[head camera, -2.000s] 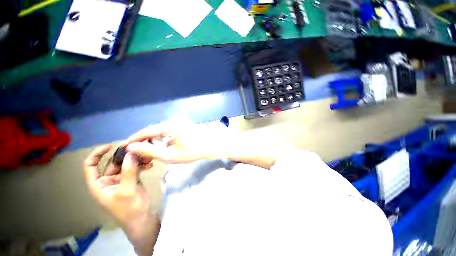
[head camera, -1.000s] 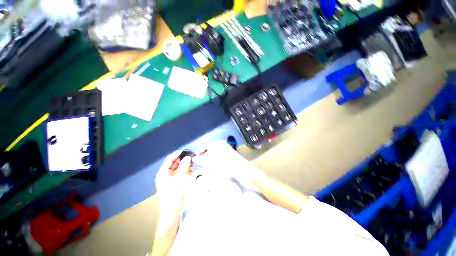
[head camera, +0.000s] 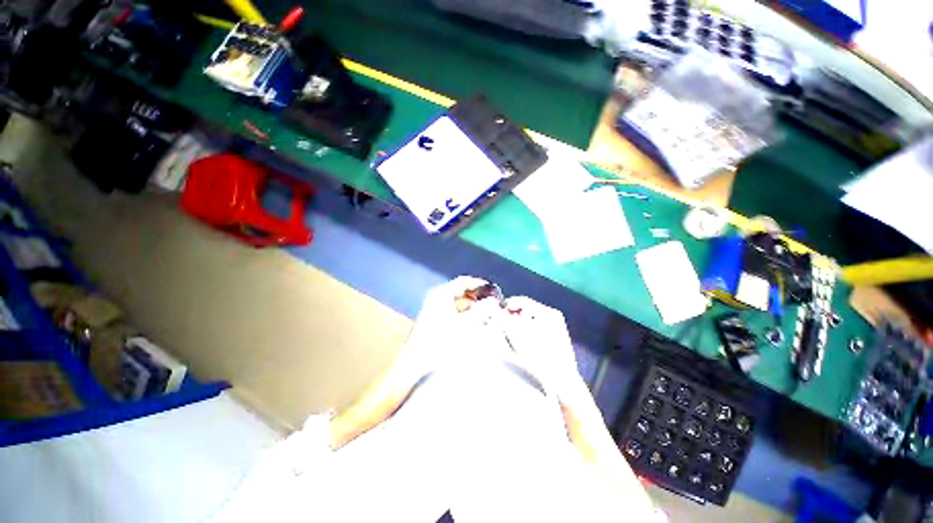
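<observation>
My left hand (head camera: 450, 313) and my right hand (head camera: 532, 325) are close together over my lap, in front of the bench edge, both overexposed. A small dark module (head camera: 489, 293) is between the fingertips; the left fingers hold it. The right fingers are at its right side; glare hides whether they grip it. A white work pad (head camera: 440, 174) with small dark parts lies on a black tray (head camera: 505, 143) on the bench.
A black compartment tray (head camera: 687, 431) with parts sits right of my hands at the bench edge. White sheets (head camera: 579, 212) lie on the green mat. A red stool (head camera: 246, 200) stands at left. A black press (head camera: 336, 108) is on the bench. Blue racking (head camera: 123, 412) is lower left.
The view has swung left, so the pad and red stool appear farther right. My hands remain together around the small dark module, now in the middle of the view.
</observation>
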